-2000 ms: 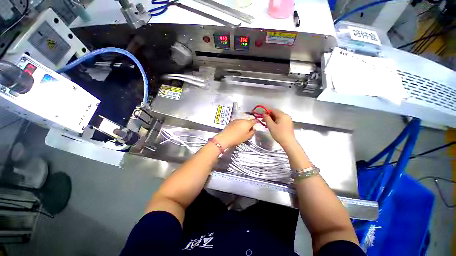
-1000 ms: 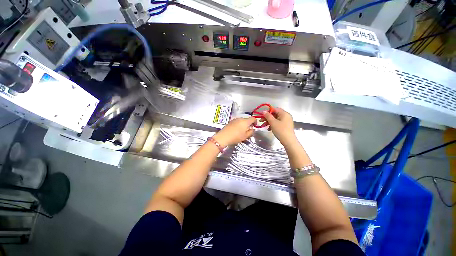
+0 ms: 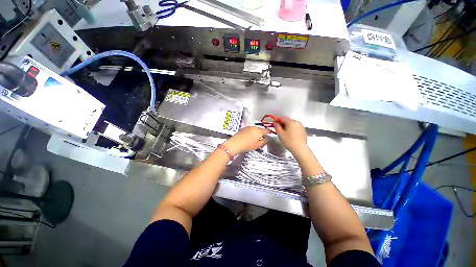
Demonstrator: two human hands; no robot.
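Small scissors with red loop handles point(image 3: 269, 119) are held over the back edge of the tray, their dark blades pointing left. My right hand point(image 3: 290, 132) grips the red handles. My left hand point(image 3: 251, 138) is closed close to the blades, with its fingers pinched together; whatever lies between them is too small to tell. White cables point(image 3: 269, 169) lie in a loose heap in the steel collecting tray point(image 3: 339, 161), below and between my forearms. More white cables point(image 3: 190, 145) lie at the tray's left part.
A steel cover plate point(image 3: 201, 108) with yellow labels is behind my left hand. A white processing unit point(image 3: 57, 99) with a blue hose stands left. The transfer clamp point(image 3: 267, 77) is behind the scissors. Papers point(image 3: 378, 78) lie right; a blue bin point(image 3: 417, 219) stands lower right.
The blurred mechanism at the left is now still, and the clamp has appeared at the back middle. The red handles look narrower, turned slightly. Both hands stay almost in place.
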